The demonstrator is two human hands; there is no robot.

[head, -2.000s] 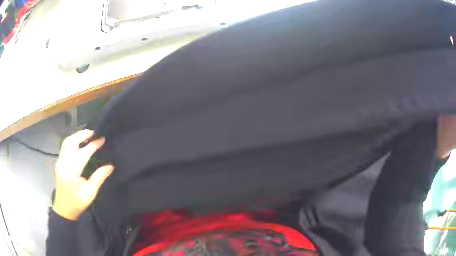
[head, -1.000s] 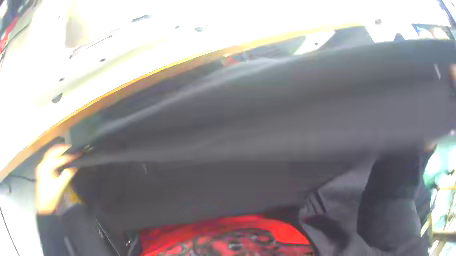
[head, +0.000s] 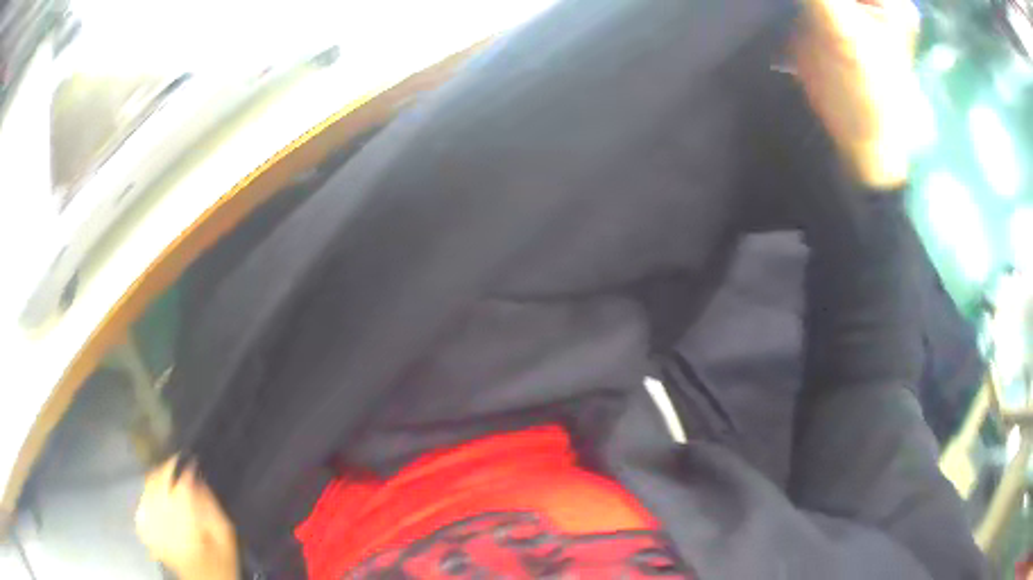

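A large matt dark garment [head: 453, 227] stretches in folds from lower left to upper right, between my hands and over my lap. The picture is blurred. My left hand [head: 187, 523] is at the lower left, holding the garment's left end near the table edge. My right hand [head: 855, 85] is at the upper right, raised, holding the garment's other end; its fingers are partly cut off by the top edge. My dark right sleeve runs down the right side.
The white sewing table [head: 147, 204] with its curved wood-coloured edge [head: 244, 187] lies at the upper left. Red patterned clothing [head: 476, 499] shows at the bottom centre. Green flooring [head: 963, 193] and blurred light bars are at the right.
My right hand has moved up and inward with its end of the garment, and my left hand has moved down. The garment now slants more steeply. The view has shifted.
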